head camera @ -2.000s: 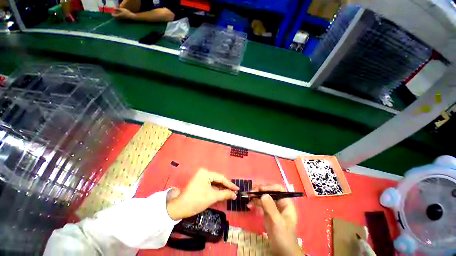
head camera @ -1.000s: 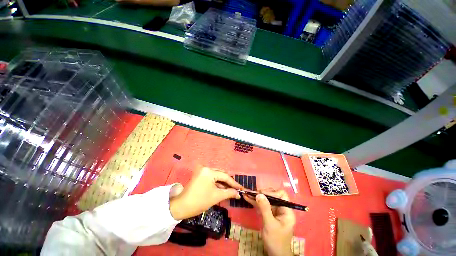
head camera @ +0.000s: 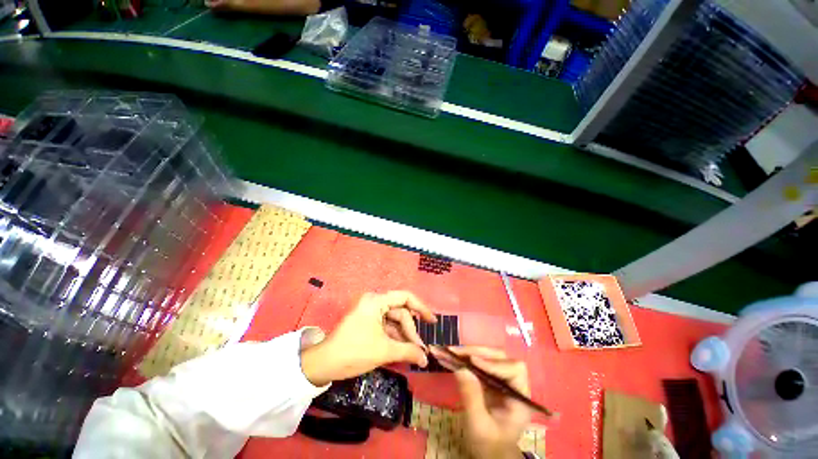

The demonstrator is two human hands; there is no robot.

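Observation:
My left hand point(head camera: 363, 345), in a white sleeve, pinches something too small to make out between its fingertips above the mat. My right hand point(head camera: 493, 394) holds a slim dark tool point(head camera: 502, 385), perhaps tweezers, its tip meeting my left fingertips. Black strips point(head camera: 439, 330) lie side by side on the red mat just behind the fingers, partly hidden by them. A glossy black device housing point(head camera: 375, 399) lies below my left hand, with a black looped part point(head camera: 334, 429) beside it. A tan sheet with small marks point(head camera: 439, 419) lies partly under my right hand.
Clear tray stack point(head camera: 99, 233) at left, beside a long tan sheet point(head camera: 238, 282). Small black pads point(head camera: 435, 264) lie farther back. A pink-orange parts box point(head camera: 590, 312), brown card point(head camera: 628, 426) and fan point(head camera: 778, 381) are at right. A green conveyor point(head camera: 359, 161) runs behind. A person's forearm point(head camera: 265, 5) shows beyond.
The dark tool has turned, its rear end now pointing more steeply down to the right. My right hand has shifted and tilted with it. My left fingers have bent a little more.

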